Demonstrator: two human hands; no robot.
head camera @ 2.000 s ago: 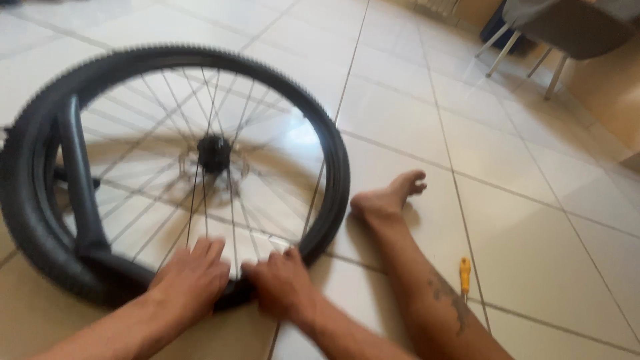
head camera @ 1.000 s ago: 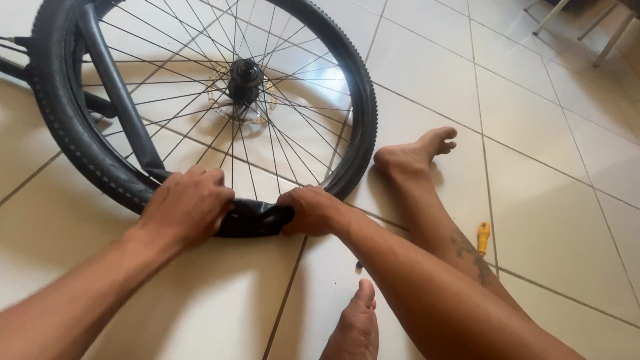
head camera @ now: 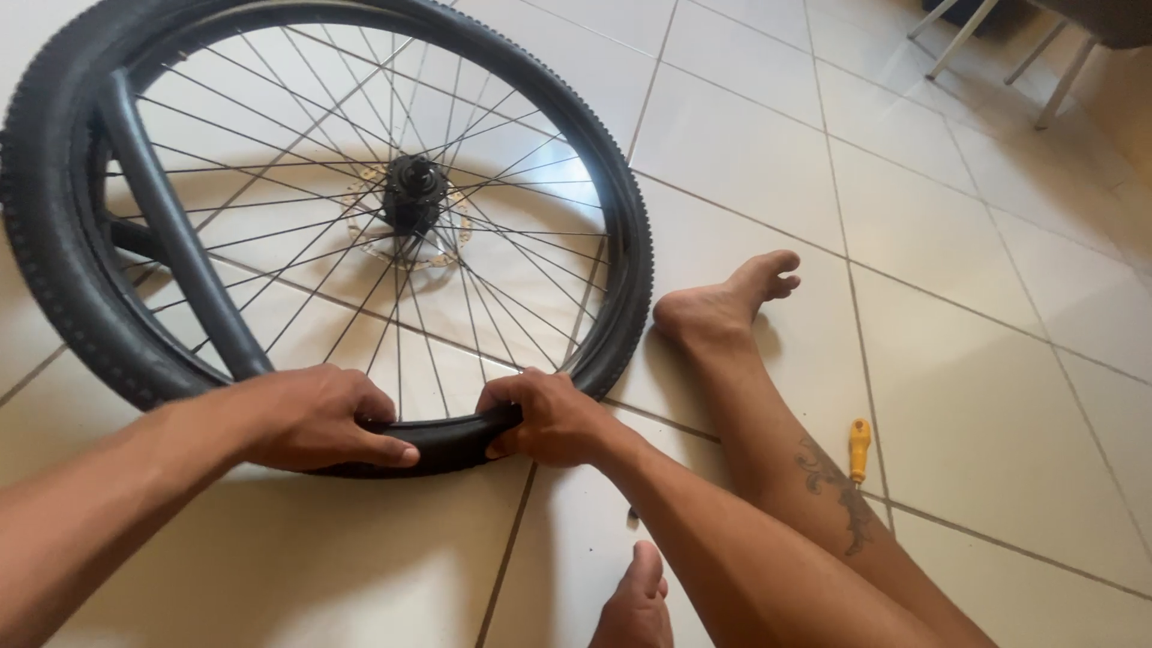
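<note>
A bicycle wheel with a knobby black tire [head camera: 621, 162] lies on the tiled floor, its hub [head camera: 416, 189] facing up with a disc brake rotor [head camera: 459, 229] beneath. A black inner tube [head camera: 180, 225] crosses the spokes at the left and leads down toward my left hand [head camera: 328, 418]. That hand grips the near part of the tire and rim, thumb on the outer side. My right hand [head camera: 549, 418] pinches the same near edge a short way to the right. Between both hands a smooth black stretch shows; whether it is tube or tire wall I cannot tell.
A yellow-handled tool [head camera: 859, 450], probably a screwdriver, lies on the floor beside my tattooed leg [head camera: 765, 423]. My other foot [head camera: 637, 603] is at the bottom. A small dark object [head camera: 633, 517] lies near it. Chair legs [head camera: 963, 40] stand at the upper right.
Both hands stay at the wheel's near edge. The black material between them bulged inward and looked crumpled one second ago; now it lies smoother along the rim.
</note>
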